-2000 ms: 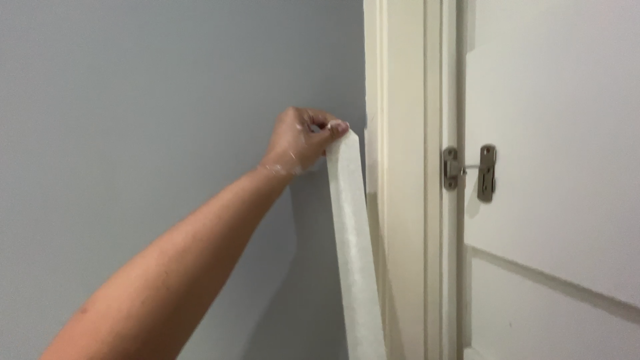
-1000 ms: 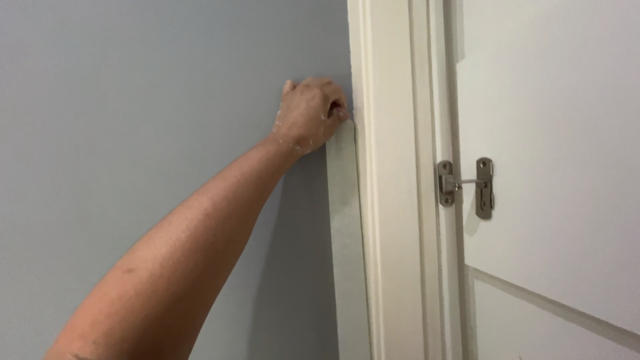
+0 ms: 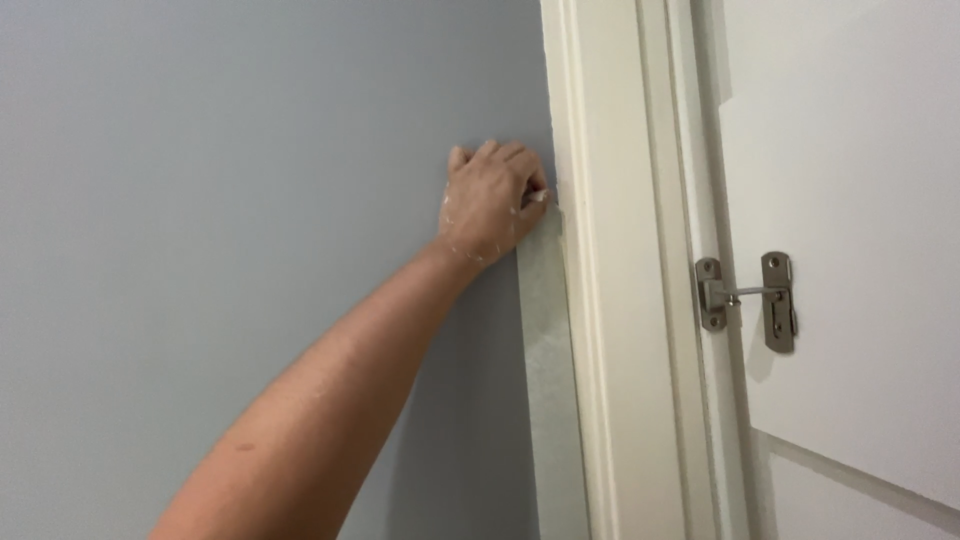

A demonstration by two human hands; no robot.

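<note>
My left hand (image 3: 495,199) reaches up from the lower left, its back toward me and its fingers curled beside the door casing. Between thumb and fingers it pinches the top end of a long pale strip, which looks like paper or tape (image 3: 551,360). Below the hand, the strip runs down the grey wall (image 3: 225,187) along the edge of the cream door casing (image 3: 615,225). Whitish flecks mark the back of my hand and wrist. My fingers partly hide the strip's top end. My right hand is out of view.
Right of the casing is a white panelled door (image 3: 847,172). A metal swing-bar latch joins a plate on the frame (image 3: 710,294) to a plate on the door (image 3: 778,304).
The strip hung at a slant from my left hand, its top apart from the casing; now it runs close along the casing's edge. My left hand has turned, its fingers now curled at the wall.
</note>
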